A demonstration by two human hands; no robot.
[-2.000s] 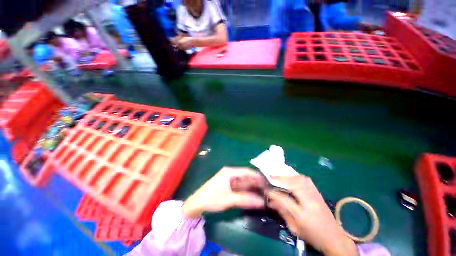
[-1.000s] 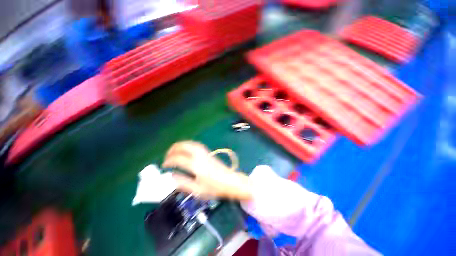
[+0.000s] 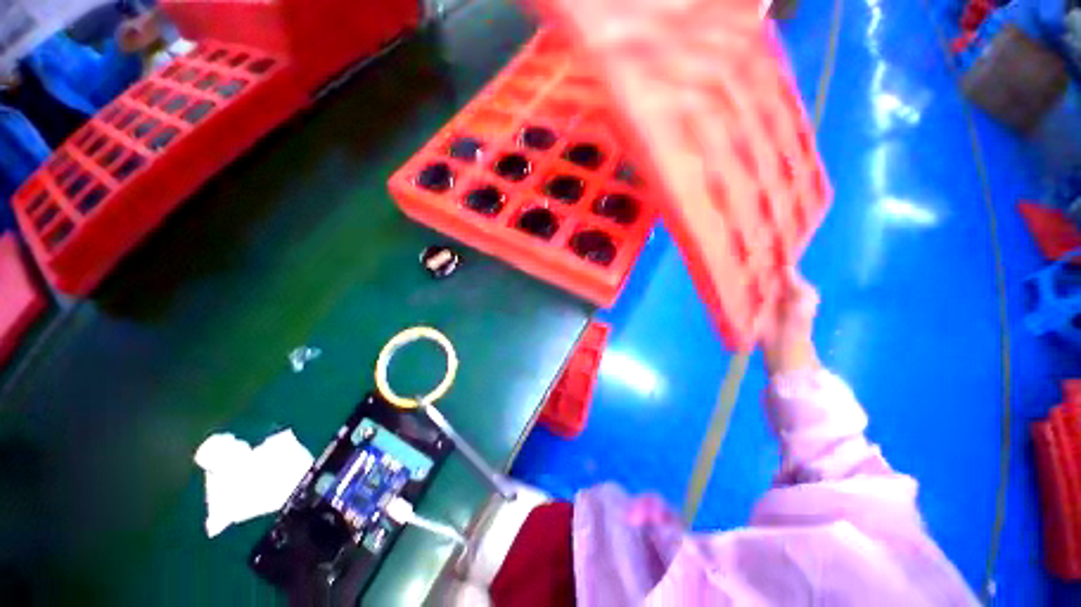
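Observation:
My right hand (image 3: 787, 311) grips the near edge of a red-orange foam tray (image 3: 723, 154), which is tilted, blurred and raised over the right part of another foam tray (image 3: 512, 246). The lower tray holds several black discs in its pockets. My left hand is not in view. The black test fixture (image 3: 285, 560) with its blue-purple control board (image 3: 370, 484) lies at the bottom, with a white USB cable (image 3: 427, 522) plugged in. A crumpled white cloth (image 3: 251, 477) lies left of it.
A cream tape ring (image 3: 382, 365), a thin grey stick (image 3: 466, 448), a labelled disc (image 3: 440, 260) and a clear scrap (image 3: 304, 357) lie on the green bench. Trays of discs (image 3: 154, 131) stand upper left. Blue floor is at right, with a red tray (image 3: 576, 385) below bench level.
The view has swung right. My right hand has moved from beside the cloth to the upper tray, which is now lifted and tilted. My left hand has left the view since the earliest frame.

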